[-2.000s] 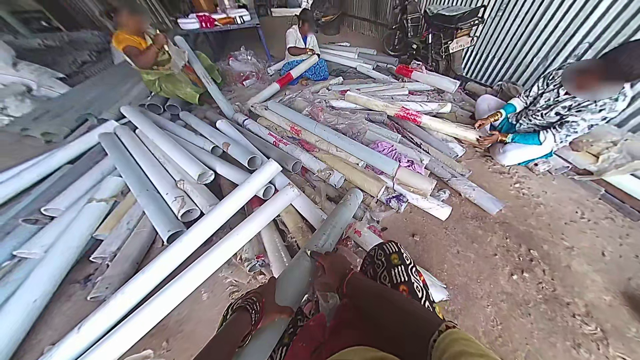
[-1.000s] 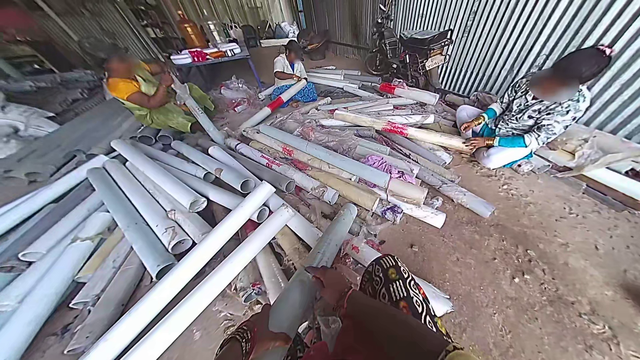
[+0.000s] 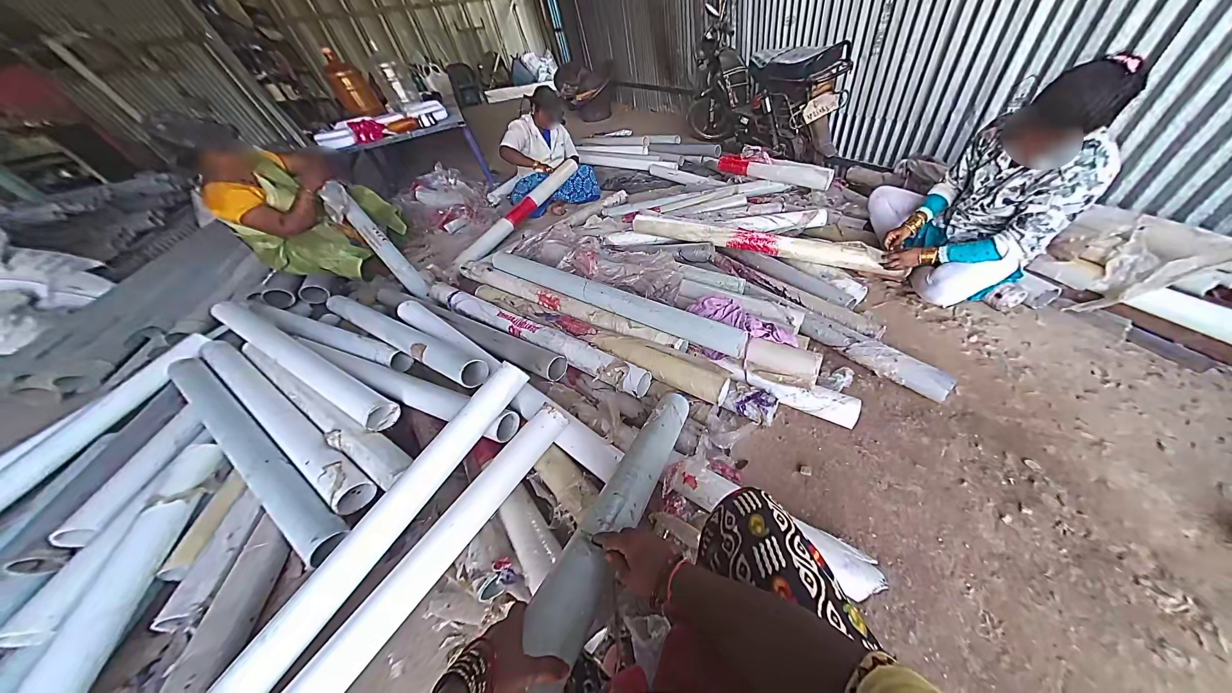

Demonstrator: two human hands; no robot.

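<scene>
A grey plastic pipe [image 3: 630, 476] slants up and away from my lap at the bottom centre. My left hand [image 3: 515, 647] is closed round its near part, at the bottom edge of the view. Farther along, my right hand [image 3: 640, 561] rests against the pipe's right side with bent fingers; whether it grips the pipe or the clear plastic film [image 3: 647, 630] under it is unclear. Two white pipes [image 3: 385, 520] lie side by side just left of the grey one. My patterned cloth [image 3: 770, 549] covers the knee right of my right hand.
Many pipes [image 3: 260, 443] are heaped to the left, with film-wrapped pipes [image 3: 626, 303] ahead. Three people sit round the heap: one at left [image 3: 279, 217], one at the back [image 3: 539, 144], one at right [image 3: 1020, 192]. A motorcycle [image 3: 770, 91] and a table [image 3: 404, 133] stand behind.
The grey pipe stays with my hands throughout. My left hand shows nearer the bottom edge than two seconds ago. The view has shifted slightly.
</scene>
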